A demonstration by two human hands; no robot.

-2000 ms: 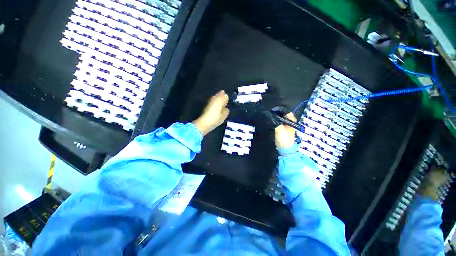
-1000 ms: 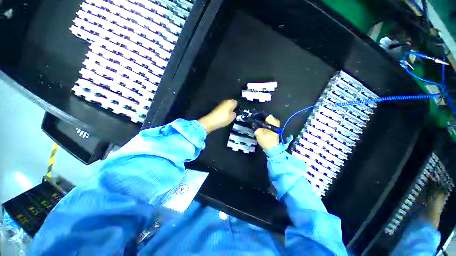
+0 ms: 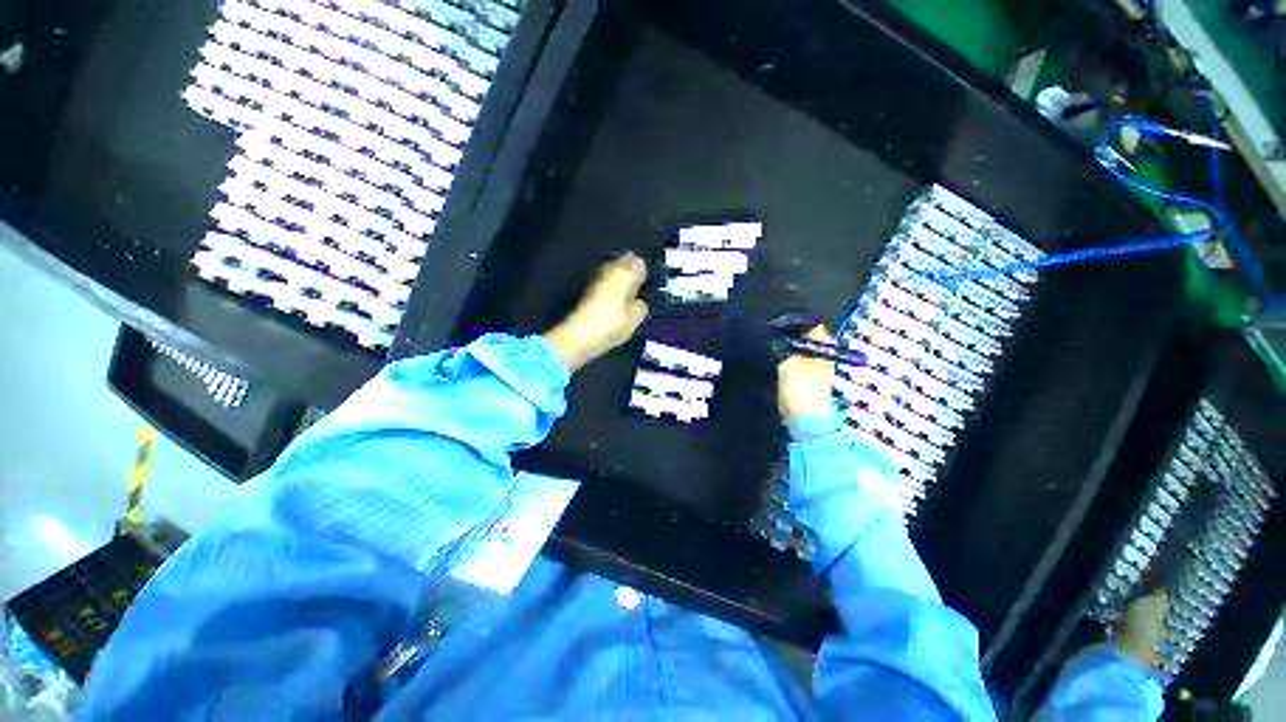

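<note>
Small silver metal parts lie in two short groups in the large black tray (image 3: 705, 106). The upper group (image 3: 708, 264) has three rows; the lower group (image 3: 674, 384) is just below it. My left hand (image 3: 607, 310) is beside them on the left, fingers curled; whether it holds anything cannot be told. My right hand (image 3: 807, 381) is shut on a black air tool (image 3: 793, 336), right of the two groups. The tool's tip is blurred against the dark tray. A long block of parts (image 3: 938, 353) fills the tray's right side, partly behind my right sleeve.
A blue coiled hose (image 3: 1093, 257) crosses the long block to the bench edge. Another black tray (image 3: 106, 184) with rows of parts is at left, a smaller black tray (image 3: 198, 402) below it. At lower right, another person's hand (image 3: 1145, 621) is at a tray of parts.
My right hand with the air tool has moved right, off the lower group. My left hand has shifted slightly left. The upper group shows one more row, the lower group fewer.
</note>
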